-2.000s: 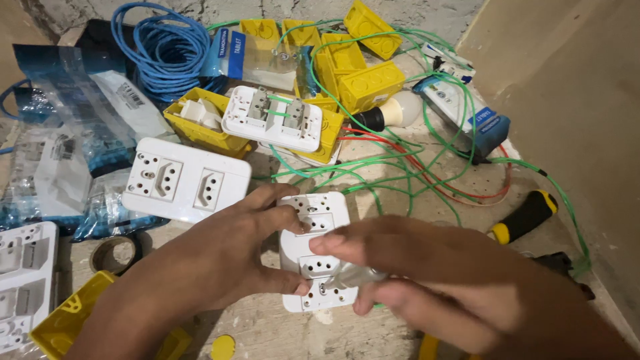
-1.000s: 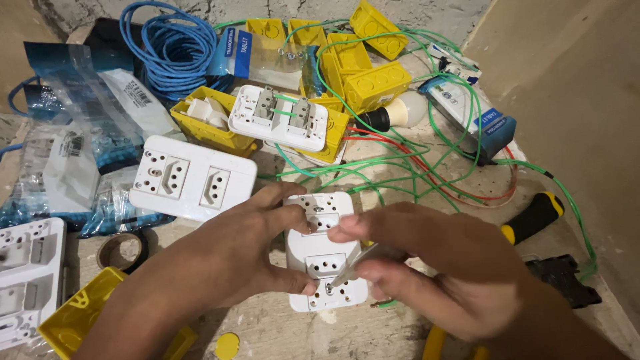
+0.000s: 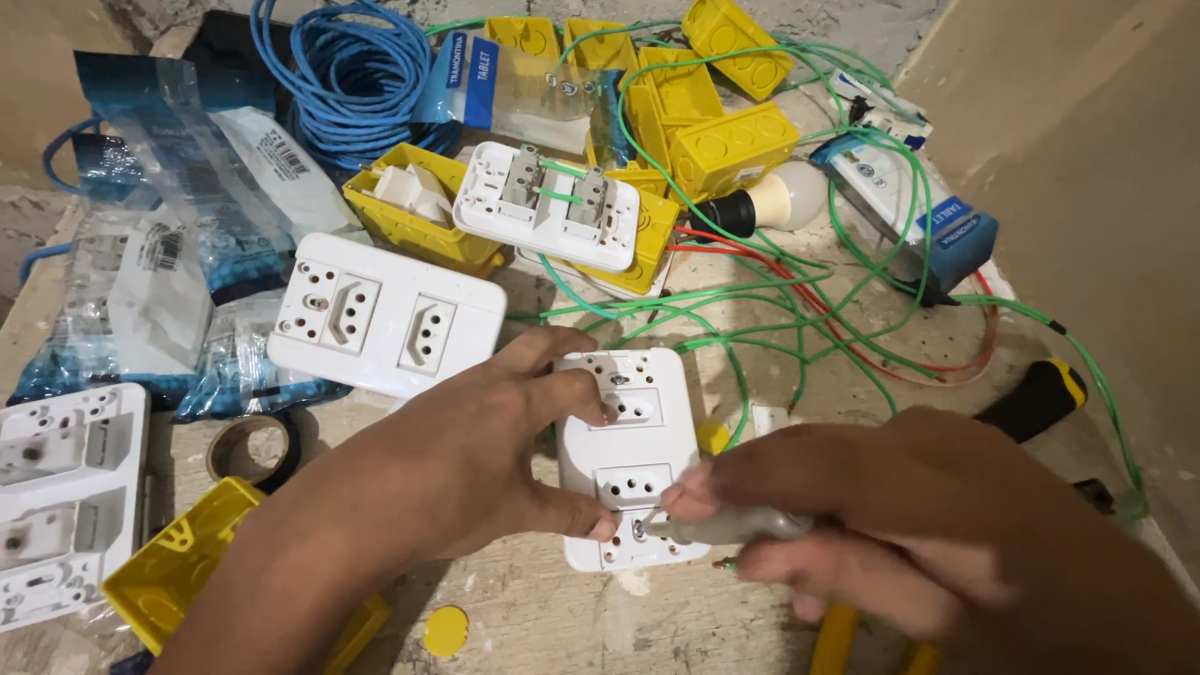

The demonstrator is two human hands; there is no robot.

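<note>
A white double-socket plate (image 3: 634,445) lies on the worn wooden surface with its long side pointing away from me. My left hand (image 3: 487,450) holds it down by its left side, thumb near the lower socket and fingertips at the upper one. In my right hand (image 3: 844,497) is a screwdriver with a translucent handle (image 3: 750,525); its tip meets the screw (image 3: 640,528) at the plate's near end. Another white socket plate (image 3: 384,314) lies behind my left hand. Beyond it, a plate with grey modules and green jumper wires (image 3: 548,202) rests on yellow boxes.
Yellow electrical boxes (image 3: 736,145), a blue cable coil (image 3: 352,84) and a bulb (image 3: 797,194) stand at the back. Green wires (image 3: 759,309) spread on the right, near a black-and-yellow tool handle (image 3: 1041,398). Plastic packets (image 3: 159,300), a tape roll (image 3: 251,450) and a yellow box (image 3: 187,562) are left.
Both hands stay at the same plate, the left holding it and the screwdriver at its near-end screw. The right hand's grip has shifted slightly around the handle.
</note>
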